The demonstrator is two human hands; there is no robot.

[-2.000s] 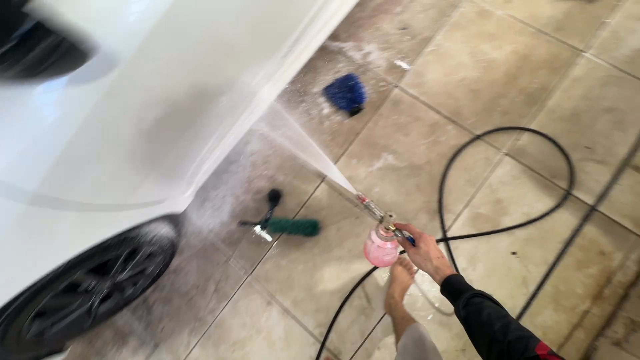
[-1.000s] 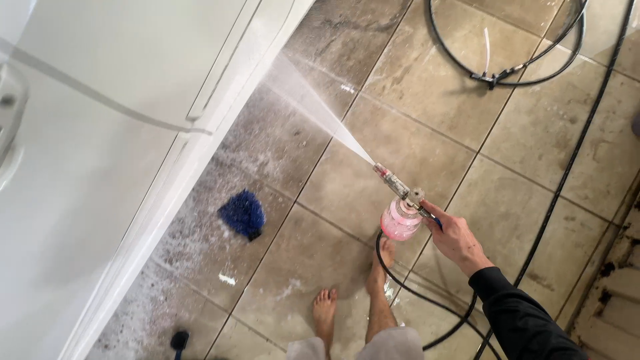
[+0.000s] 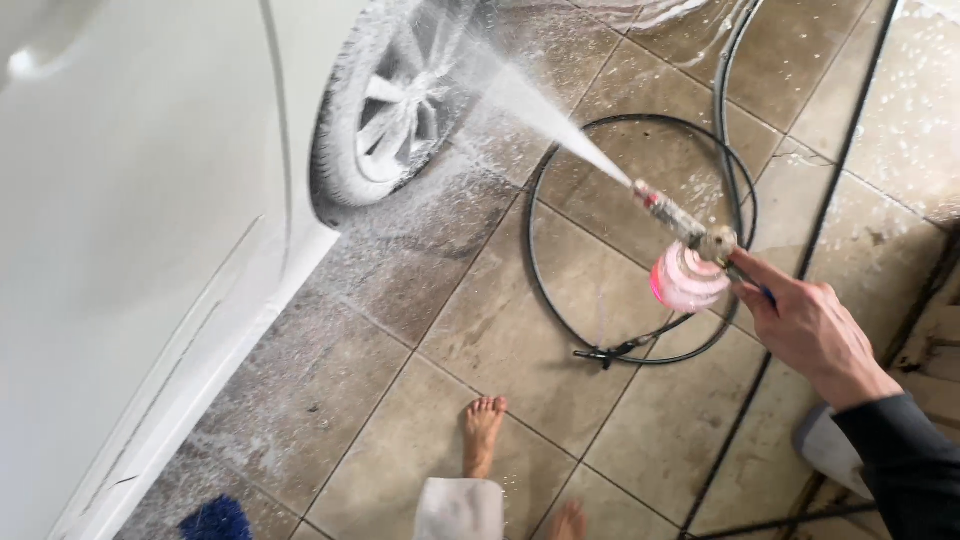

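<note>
My right hand point(image 3: 814, 330) grips the handle of a foam spray gun point(image 3: 679, 217) with a pink liquid bottle point(image 3: 688, 279) under it. A white fan of spray leaves the nozzle toward the upper left and reaches a car wheel point(image 3: 397, 105). White foam covers much of the tire and the spoked rim. The white car body point(image 3: 150, 225) fills the left side, its lower sill running diagonally down. My left hand is out of the picture.
A black hose point(image 3: 531, 225) lies looped on the wet tiled floor point(image 3: 465, 322), with another dark line along the right. A blue microfiber wash mitt point(image 3: 217, 519) lies at the bottom left. My bare feet point(image 3: 484, 431) stand on the tiles. A slatted, dirty edge runs at the right.
The view has shifted along the car to a foamy wheel. The spray, on the lower body panel one second ago, now lands on that wheel. My right hand still holds the gun.
</note>
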